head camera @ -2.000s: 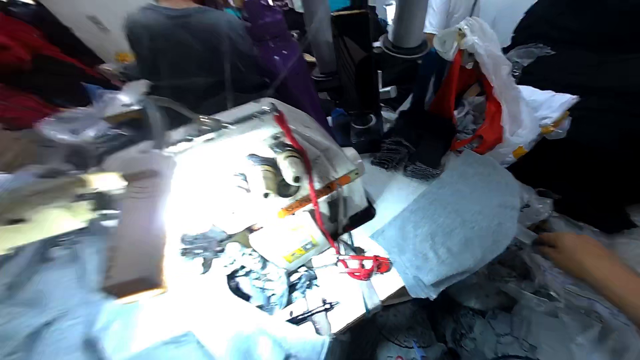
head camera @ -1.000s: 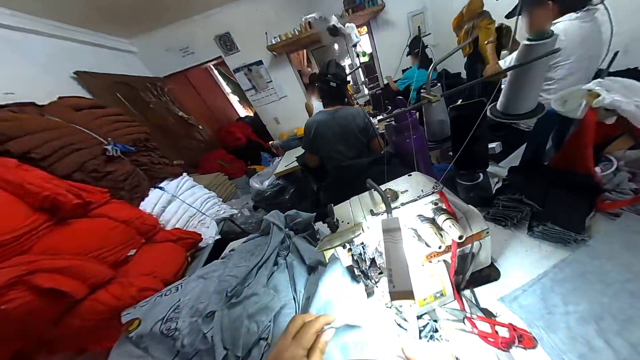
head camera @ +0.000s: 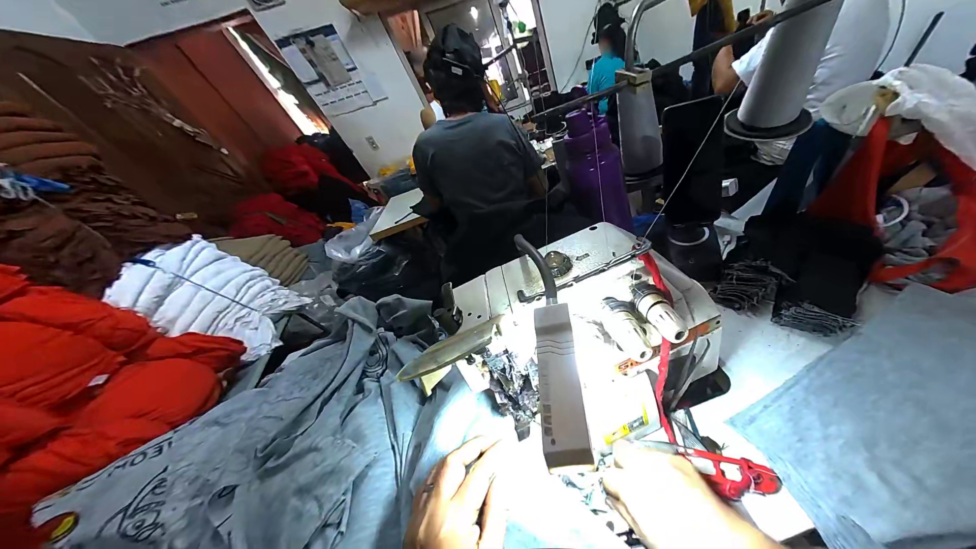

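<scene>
My left hand point(head camera: 459, 496) lies on grey-blue fabric point(head camera: 320, 450), fingers bent, in front of a sewing machine point(head camera: 618, 305) with a lamp point(head camera: 563, 389) shining down. To its right, my right hand point(head camera: 663, 488) is at the machine's needle area, strongly overlit; its fingertips and anything between them cannot be made out. Red-handled snips or a similar red tool point(head camera: 736, 474) lie just right of that hand. A red strip point(head camera: 663, 366) hangs down the machine's front, beside thread tensioners point(head camera: 644, 320).
Flat grey-blue panels point(head camera: 877, 412) lie at the right. Behind them are dark folded pieces point(head camera: 823, 259) and a red bag point(head camera: 915, 206). Red padded garments point(head camera: 99, 374) and a white padded bundle point(head camera: 206, 290) are piled at left. A seated person point(head camera: 480, 168) is behind the machine.
The view has swung left and down over the last two seconds. My right hand, earlier at the grey-blue panels on the right, is now at the machine; my left hand rests on the fabric.
</scene>
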